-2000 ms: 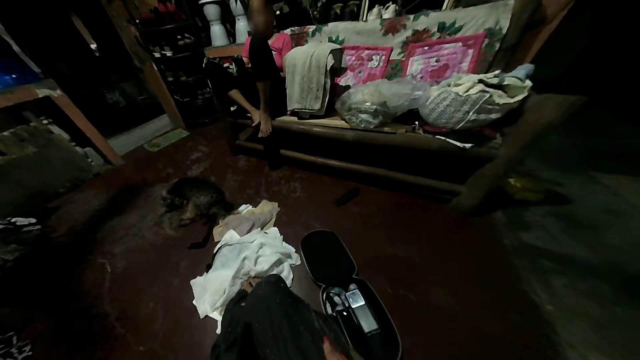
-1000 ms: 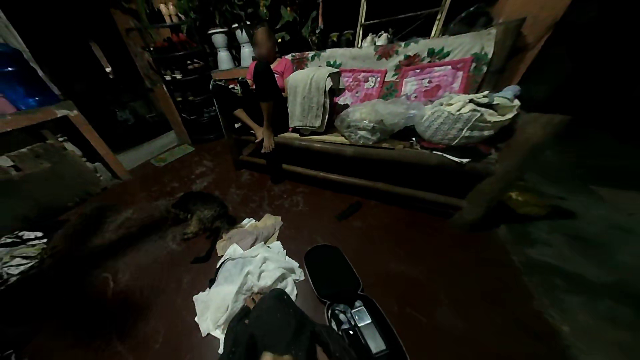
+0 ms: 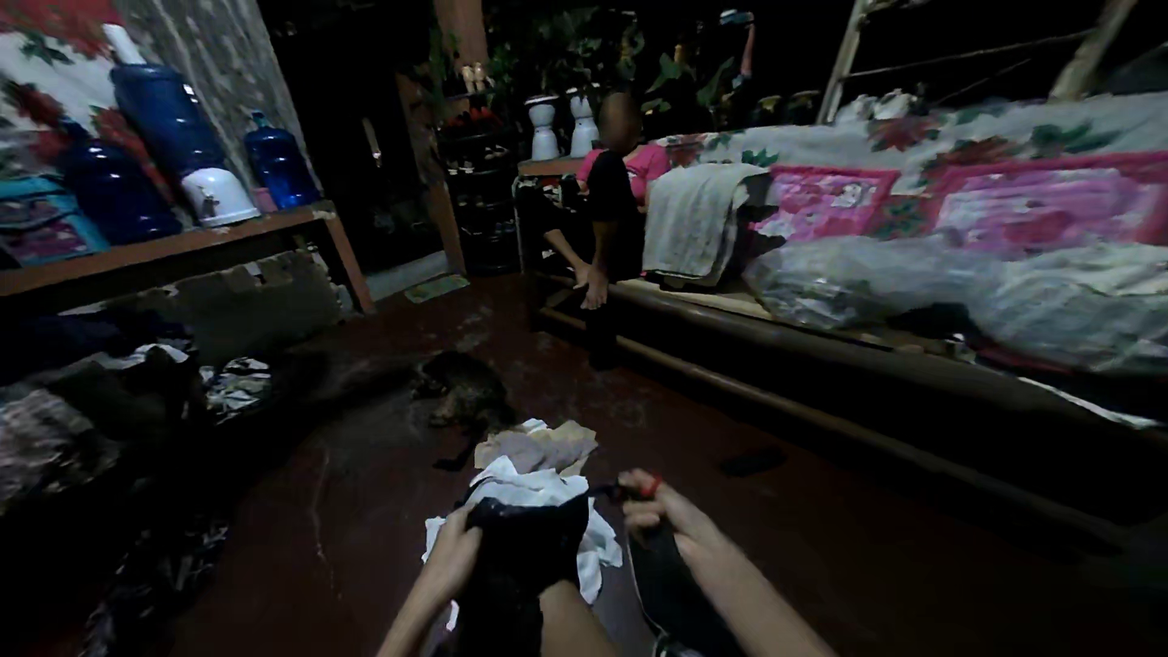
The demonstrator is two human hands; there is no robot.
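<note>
A black cloth (image 3: 529, 538) stretches between my two hands above my leg. My left hand (image 3: 456, 547) grips its left edge, and my right hand (image 3: 652, 511), with a red band on a finger, pinches a dark strip at its upper right corner. White cloths (image 3: 520, 484) lie on the floor just beyond and under it, beside a beige cloth (image 3: 547, 447). Below my right forearm is a black hard case (image 3: 671, 584), mostly hidden.
A cat (image 3: 465, 392) is on the red floor past the cloths. A person (image 3: 616, 201) sits at the end of a wooden bench (image 3: 730, 319) bearing cloths and plastic bags. A dark flat object (image 3: 753, 461) lies on the floor. Blue water jugs (image 3: 274, 164) stand on a left table (image 3: 182, 242).
Both hands have come clearly into view, holding the black cloth spread between them. The view has swung left, bringing in the water jugs.
</note>
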